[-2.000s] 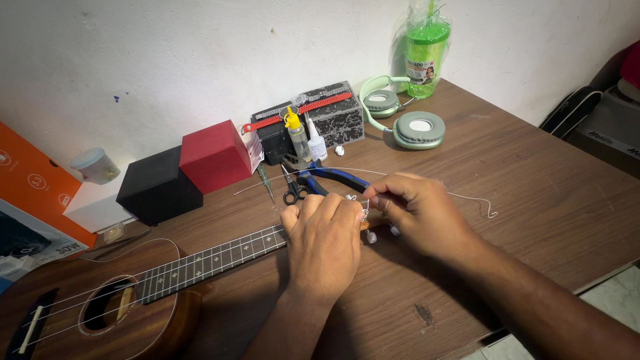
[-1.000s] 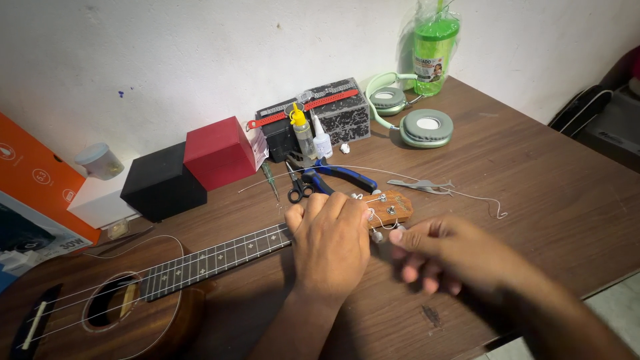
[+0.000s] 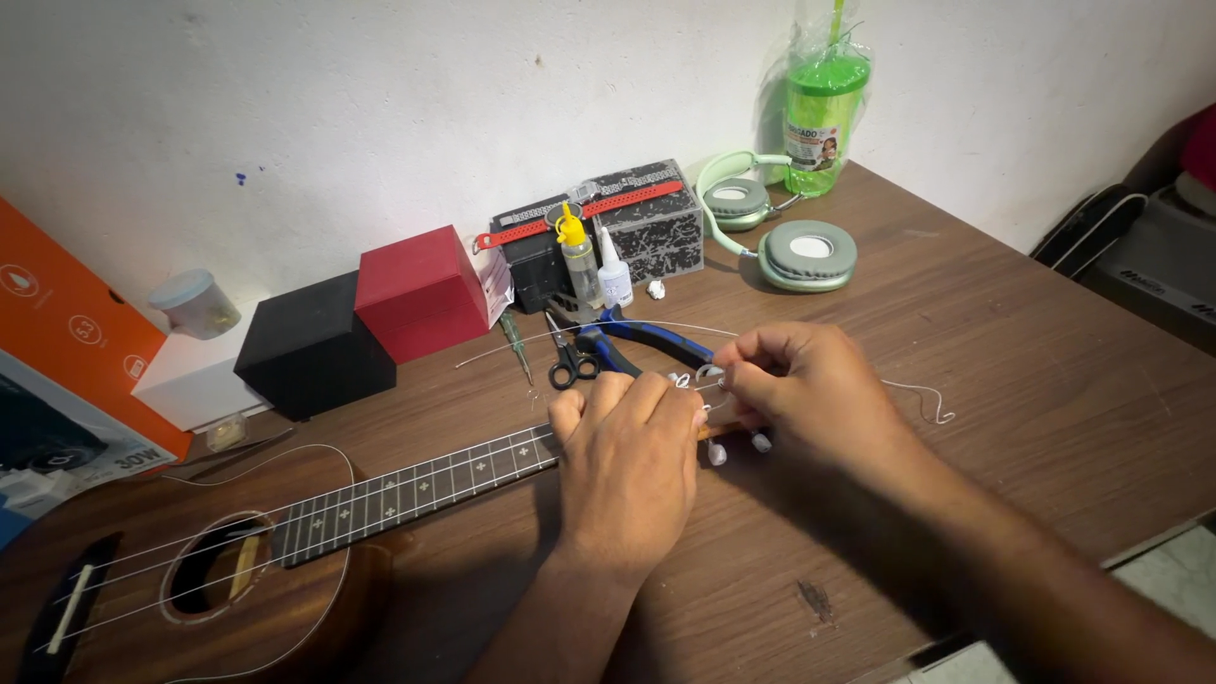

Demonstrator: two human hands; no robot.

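A wooden ukulele (image 3: pixel 313 579) lies on the brown table, its body at the lower left and its neck pointing right. My left hand (image 3: pixel 627 456) rests over the neck near the nut, fingers curled around it. At the headstock (image 3: pixel 722 427), mostly covered by both hands, my right hand (image 3: pixel 793 380) has thumb and forefinger pinched beside a tuning post; a bit of string shows there, but whether the fingers hold it is unclear. White tuner knobs (image 3: pixel 717 454) stick out below. Behind lie blue-black pliers (image 3: pixel 655 337), black scissors (image 3: pixel 573 366), a screwdriver (image 3: pixel 516 347) and a loose white string (image 3: pixel 917 387).
Along the wall stand a black box (image 3: pixel 313 342), a red box (image 3: pixel 423 294), a speckled box (image 3: pixel 655 228) with watches on it, a yellow-tipped bottle (image 3: pixel 579 261) and a white glue bottle (image 3: pixel 615 275). Green headphones (image 3: pixel 807 256) and a green cup (image 3: pixel 825 104) are behind right.
My right hand was below the headstock a second ago, by the tuner knobs; it is now back above the headstock. My left hand has stayed on the neck.
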